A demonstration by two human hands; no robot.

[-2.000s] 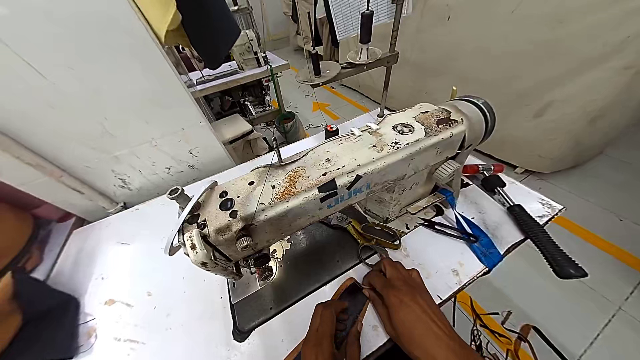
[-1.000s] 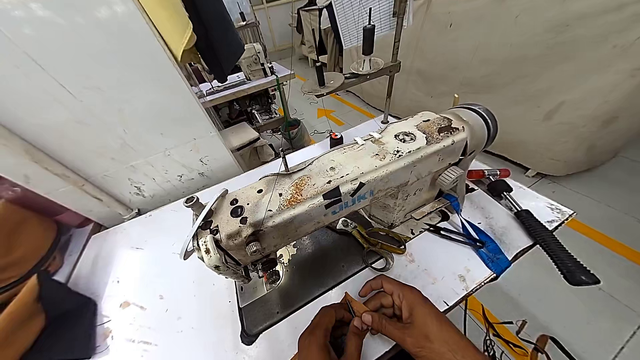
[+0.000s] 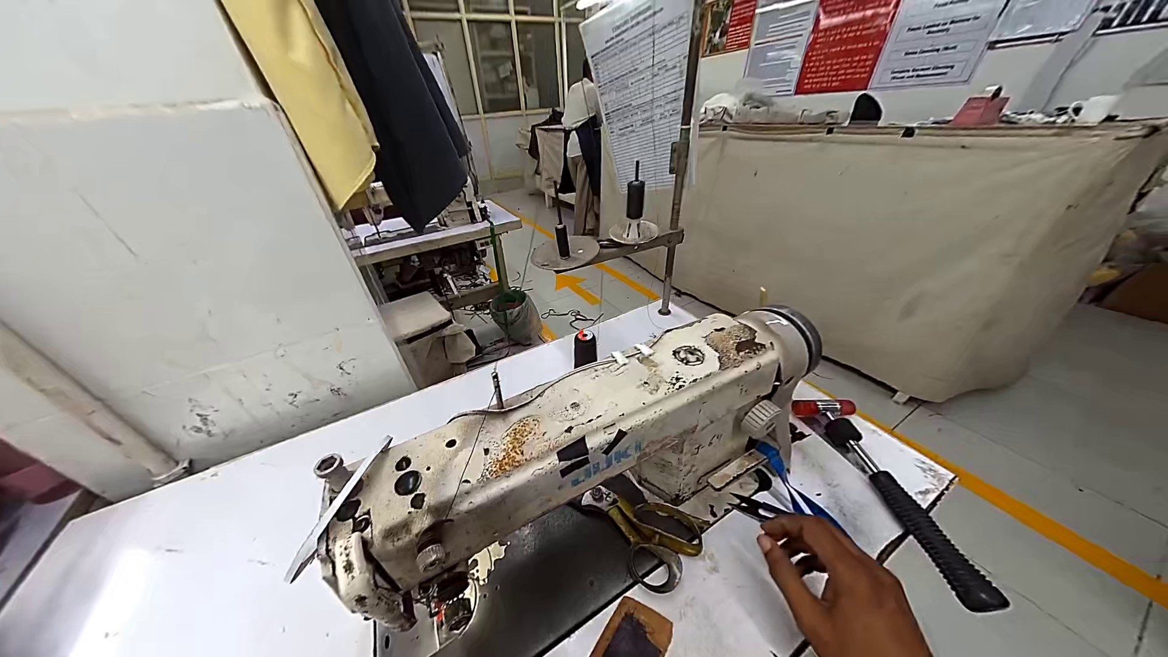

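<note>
My right hand (image 3: 844, 584) is at the lower right, its fingertips at small black thread snips (image 3: 759, 507) near a blue strap (image 3: 805, 497); whether the fingers grip the snips is unclear. My left hand is out of view. A brown and dark leather-like piece (image 3: 634, 631) lies at the bottom edge, partly cut off. Yellow-handled scissors (image 3: 671, 529) rest beside the bed of the worn Juki sewing machine (image 3: 584, 438).
A hammer with a black grip (image 3: 940, 538) and a red-handled tool (image 3: 823, 407) lie at the white table's (image 3: 219, 493) right. A black thread spool (image 3: 585, 349) stands behind the machine. A thread stand (image 3: 671, 228) rises beyond.
Both hands were together at the brown piece near the table's front. The right hand is now apart from it, by the snips; the left has left the view. The view has tilted up.
</note>
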